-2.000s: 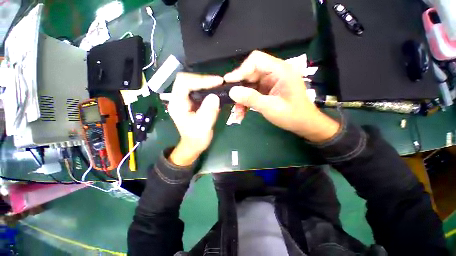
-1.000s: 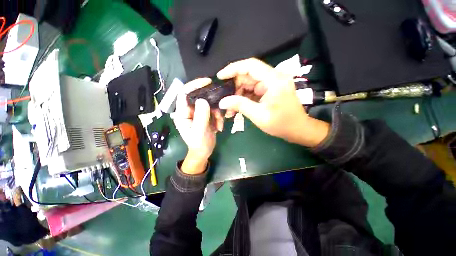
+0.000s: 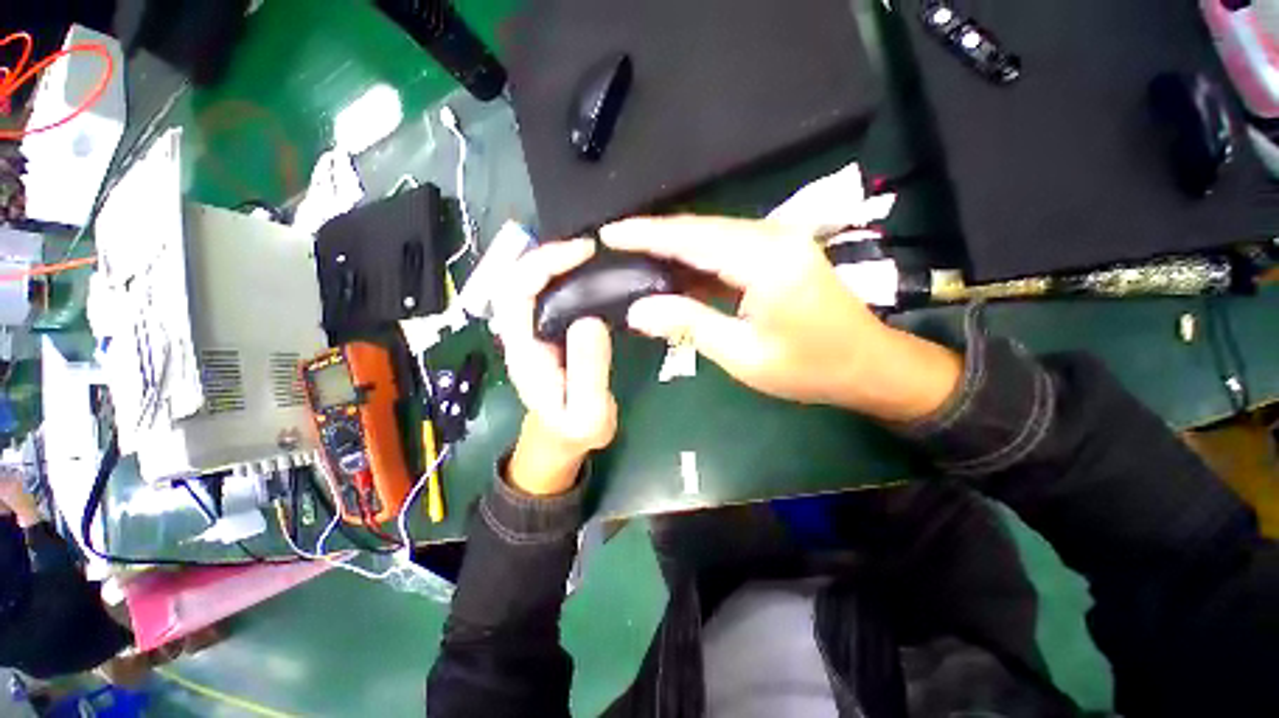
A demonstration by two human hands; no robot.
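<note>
A glossy black oval device housing (image 3: 603,290) is held level above the green bench, in front of me. My left hand (image 3: 554,351) grips its left end, with fingers behind and the thumb on the near side. My right hand (image 3: 765,302) holds its right end between thumb and fingers. Both hands are bare. The side of the housing facing away and its right tip are hidden by the fingers.
Black foam pads (image 3: 743,133) lie beyond my hands, with another black shell (image 3: 600,107) on one. An orange multimeter (image 3: 354,435), a yellow stick (image 3: 434,470) and a beige vented box (image 3: 253,337) stand left. A crumpled white cloth (image 3: 837,204) lies behind my right hand.
The housing has turned in my fingers, so its smooth glossy face now shows instead of a duller, textured side. The camera view has swung, and more of the bench's left side shows.
</note>
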